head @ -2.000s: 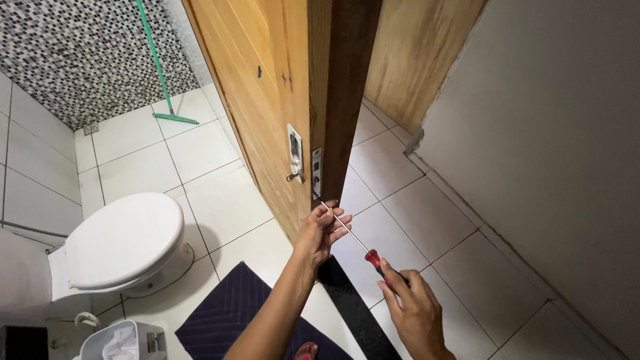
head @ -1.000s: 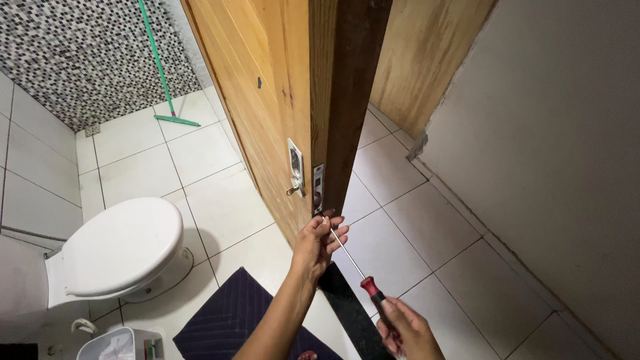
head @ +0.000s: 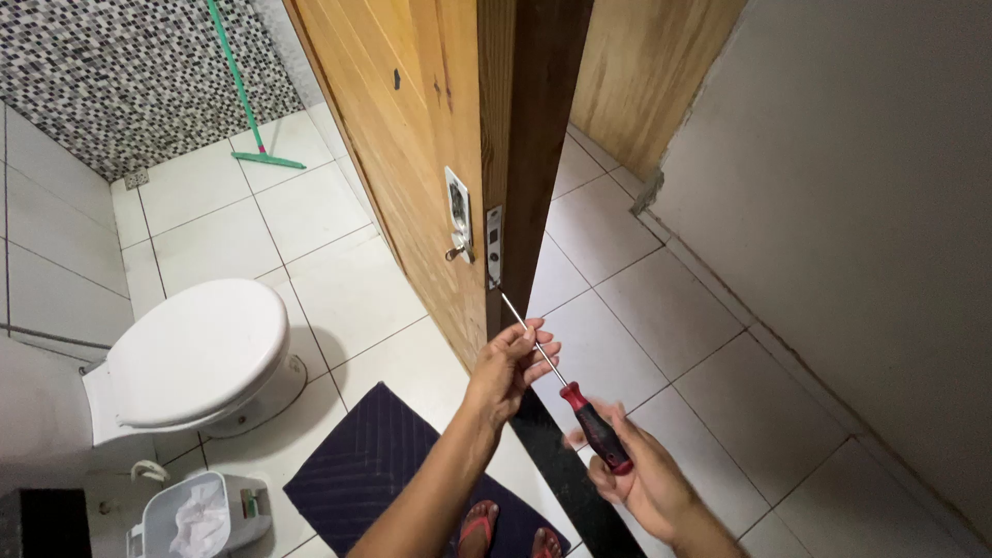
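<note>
My left hand [head: 515, 360] pinches the metal shaft of a screwdriver [head: 573, 391] between thumb and fingertips. The shaft slants up to the lower end of the metal lock faceplate [head: 494, 248], set in the edge of a wooden door [head: 434, 116]. Around the red and black handle, my right hand [head: 628, 465] is slightly blurred, with its fingers partly spread; whether it grips the handle is hard to tell. On the door's face is a metal handle plate [head: 459, 205], and a key [head: 455, 253] sits in the lock below it.
A white toilet [head: 205, 353] stands at left, above a waste bin [head: 256, 519]. A dark mat [head: 364, 465] lies under two feet in red flip-flops. A green squeegee [head: 269, 160] leans at the back. The grey wall [head: 837, 232] runs along the right, beyond a black threshold [head: 573, 488].
My left hand has moved down from the faceplate along the screwdriver's shaft, leaving the faceplate's lower end uncovered. The fingers of my right hand have loosened around the handle.
</note>
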